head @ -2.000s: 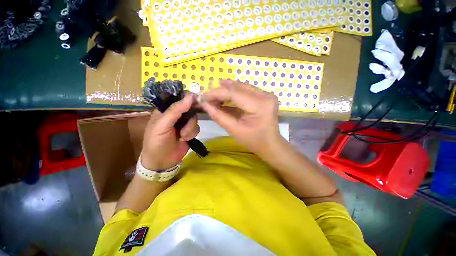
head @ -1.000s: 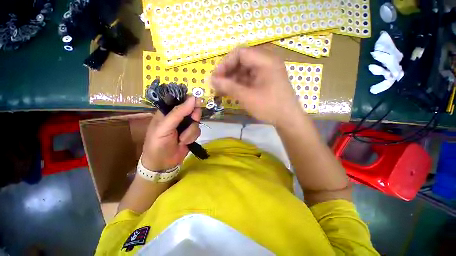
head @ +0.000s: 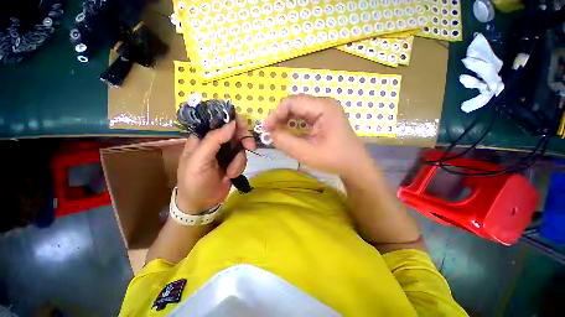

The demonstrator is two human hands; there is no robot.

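Observation:
My left hand (head: 209, 162) is closed around a bunch of black-wired round parts (head: 205, 116), silver-grey discs at the top and black lead ends (head: 241, 184) below. My right hand (head: 310, 133) is just right of it. Its thumb and fingertips are at a small white-ringed disc (head: 266, 137); whether they grip it is unclear. A thin black wire runs from my left hand near this disc. Behind the hands lies the yellow adhesive sheet (head: 248, 90), its left part plain yellow with dots, its right part covered with white rings.
Fuller ring sheets (head: 297, 31) lie behind on cardboard (head: 139, 102). Black component bundles (head: 130, 52) lie at the back left. A white glove (head: 480, 74) and black cables are on the right. An open cardboard box (head: 133, 198) and red stools (head: 471, 192) are below the bench.
My right hand has moved away from the sheet, down to the disc beside my left hand. The ringed disc above my left thumb is gone from there; a white disc now shows at the bunch's upper left.

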